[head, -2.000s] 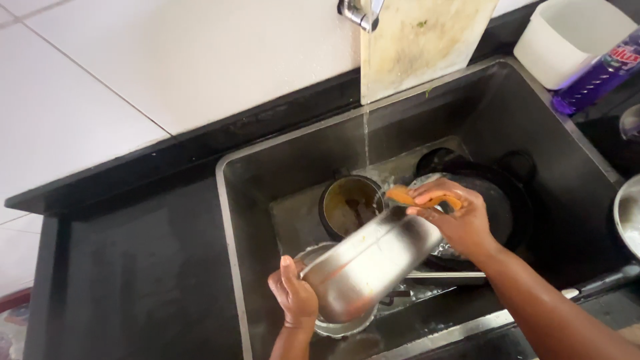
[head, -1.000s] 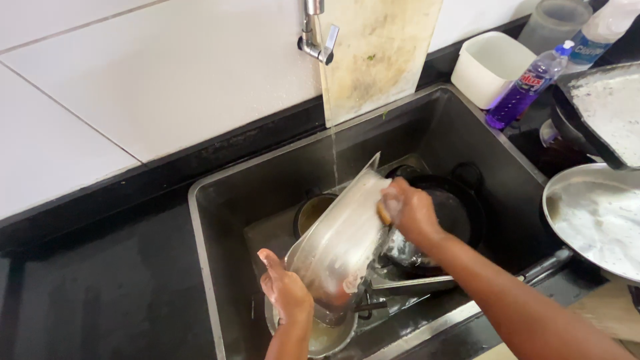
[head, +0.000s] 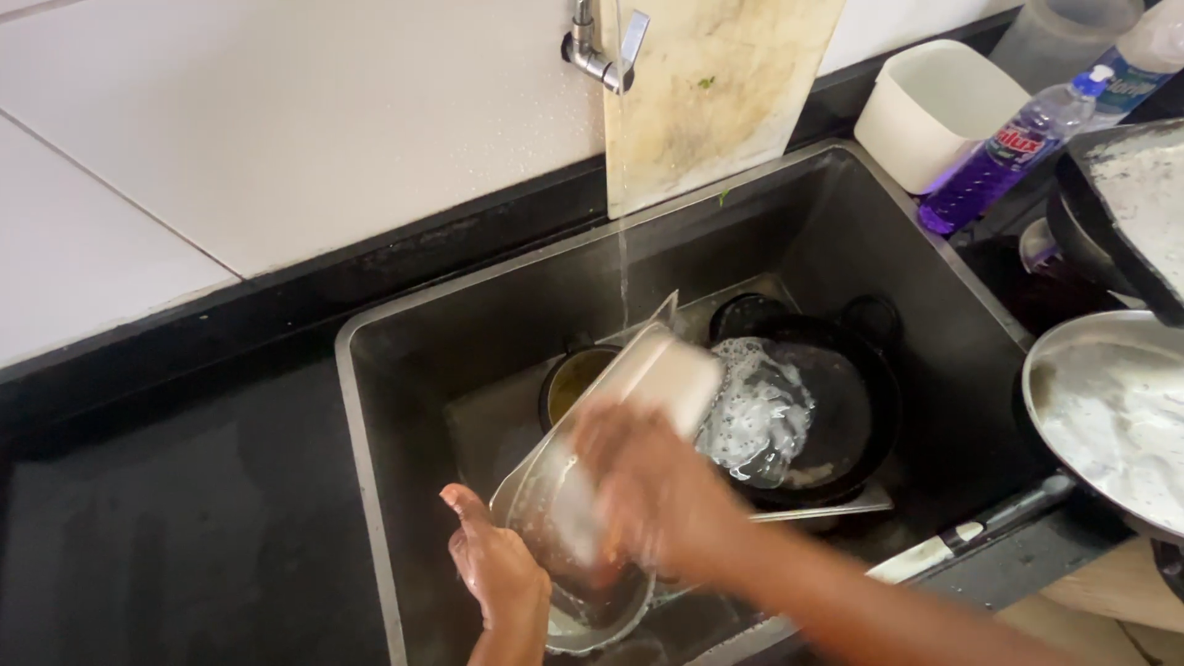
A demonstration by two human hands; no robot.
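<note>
A metal pan (head: 661, 375), deep and straight-sided, is tilted over the sink with its outside turned up. My left hand (head: 504, 569) holds it at the near left end, thumb raised. Against its surface is my right hand (head: 638, 499), blurred; whatever lies under those fingers cannot be made out. Right of the pan, a black round pan (head: 846, 407) with suds lies in the sink. Partly hidden behind the metal pan is a small pot (head: 566, 388) with yellowish liquid, and a round metal vessel (head: 592, 638) shows below it. Water runs thinly from the faucet (head: 601, 65).
The dark sink (head: 356, 416) has a raised rim. A stained board (head: 712, 120) leans on the wall behind. At right are a white tub (head: 925, 120), a purple liquid bottle (head: 994, 162), a soapy frying pan (head: 1110, 398) with its handle over the sink edge, and a soapy dark tray (head: 1147, 203).
My right hand has moved from the pan's far end down toward its near part. The orange sponge seen in that hand earlier is no longer distinct. The view has shifted right.
</note>
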